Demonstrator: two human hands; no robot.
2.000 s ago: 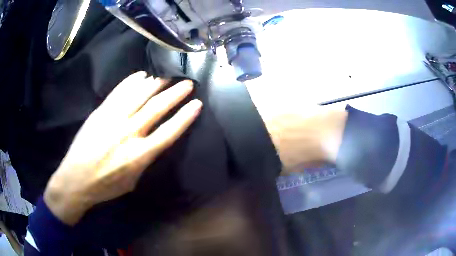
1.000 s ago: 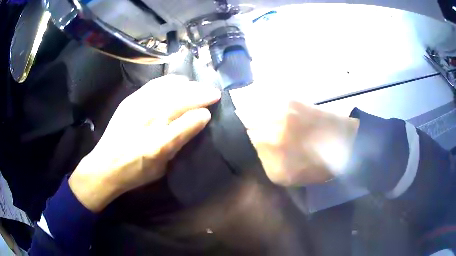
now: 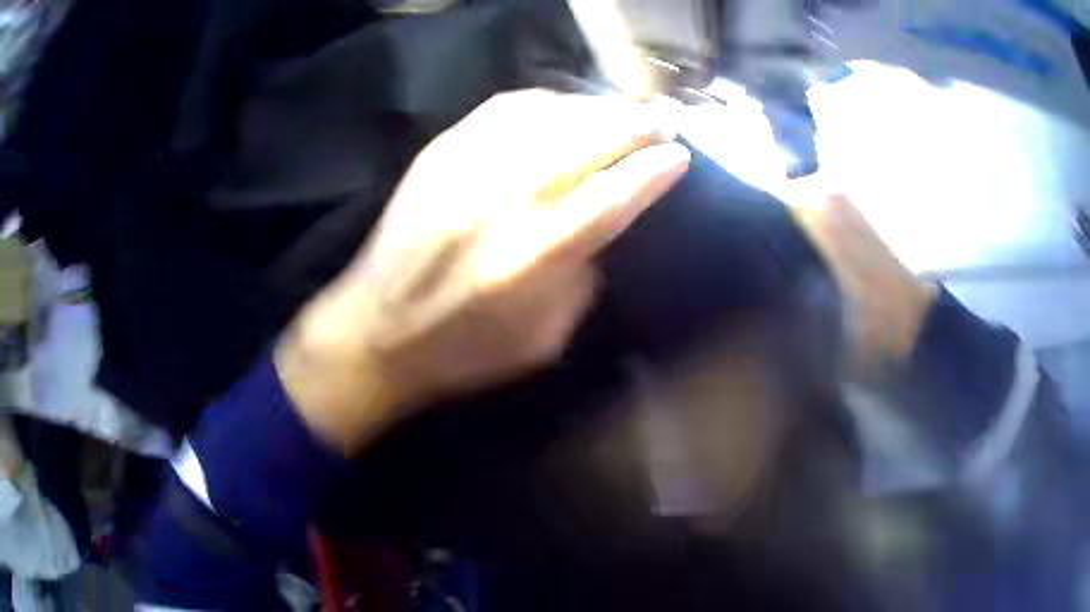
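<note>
The black garment piece spreads over the left and hangs down the middle of the view. My left hand lies on the cloth, palm down, fingertips near its edge just below the machine head. My right hand is blurred at the cloth's right edge; its fingertips are partly hidden, and whether it pinches the cloth cannot be told. The machine head is cut off by the top edge and blurred; needle and foot cannot be made out. A dark stubby attachment stands between the hands, above the cloth edge.
The bright white machine bed lies at the upper right, glaring. A pale strip of table shows behind my right sleeve. Whitish cloth or paper and other blurred items are at the far left. A red patch shows at the bottom.
The view has shifted, so the machine head and attachment sit further right and higher. Both hands appear further right and up, with the black cloth bulging between them.
</note>
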